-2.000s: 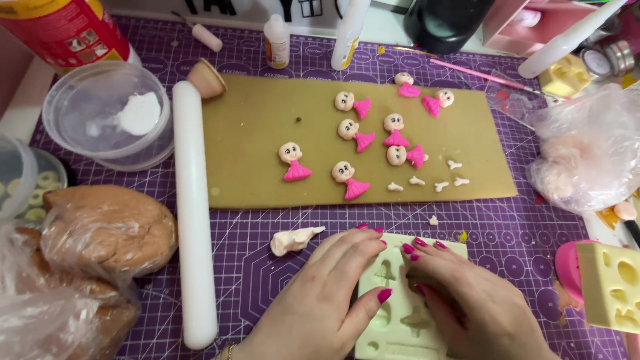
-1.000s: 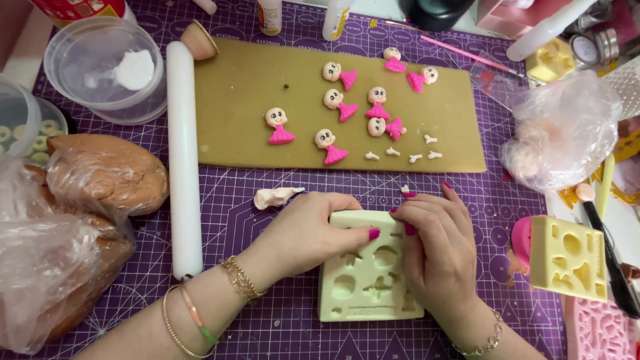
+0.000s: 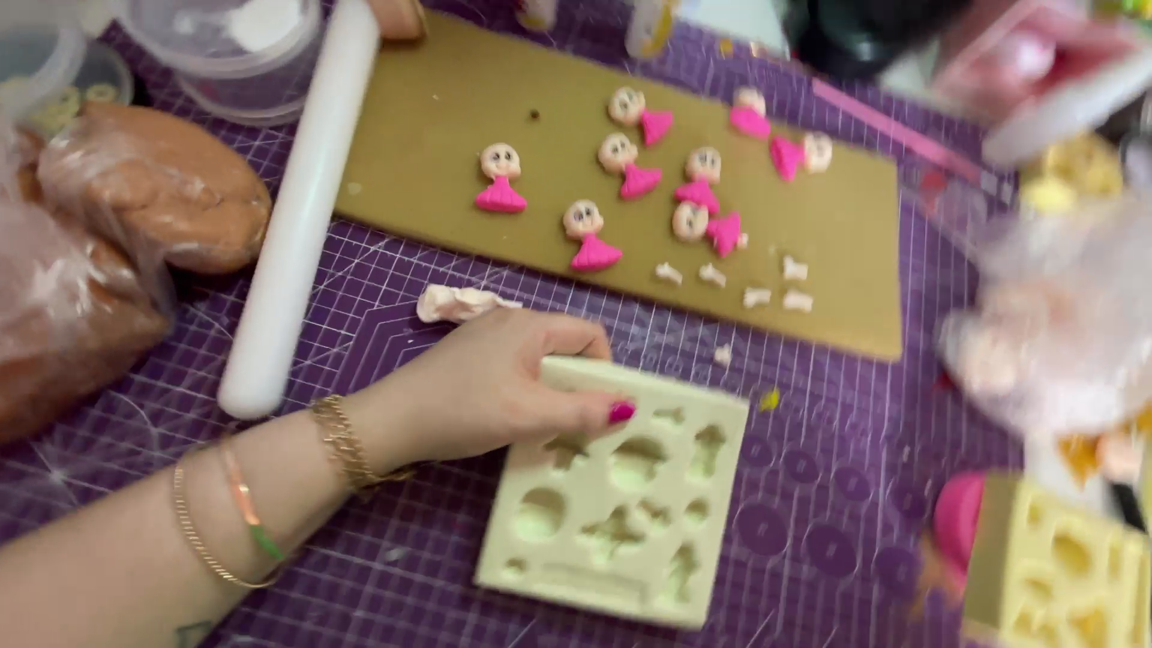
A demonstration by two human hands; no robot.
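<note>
My left hand (image 3: 531,382) grips the upper left edge of a pale green silicone mold (image 3: 621,499), its thumb on the top face among the shaped cavities. My right hand is out of view. Just above my left hand a lump of pale clay (image 3: 461,304) lies on the purple cutting mat. Beyond it, a tan board (image 3: 432,153) carries several small clay figures with round faces and pink dresses, one of them a figure (image 3: 500,180) at the left. Several tiny pale clay pieces (image 3: 756,297) lie near the board's lower right part.
A white rolling pin (image 3: 297,225) lies along the board's left end. Farther left are brown clay in plastic wrap (image 3: 171,189) and a clear tub (image 3: 252,90). On the right stand a yellow mold (image 3: 1071,558) and a plastic bag with pale clay (image 3: 1035,333).
My right hand has left the mold and gone out of view. My left hand, flat on the mold two seconds ago, now grips its edge. The view has shifted and tilted.
</note>
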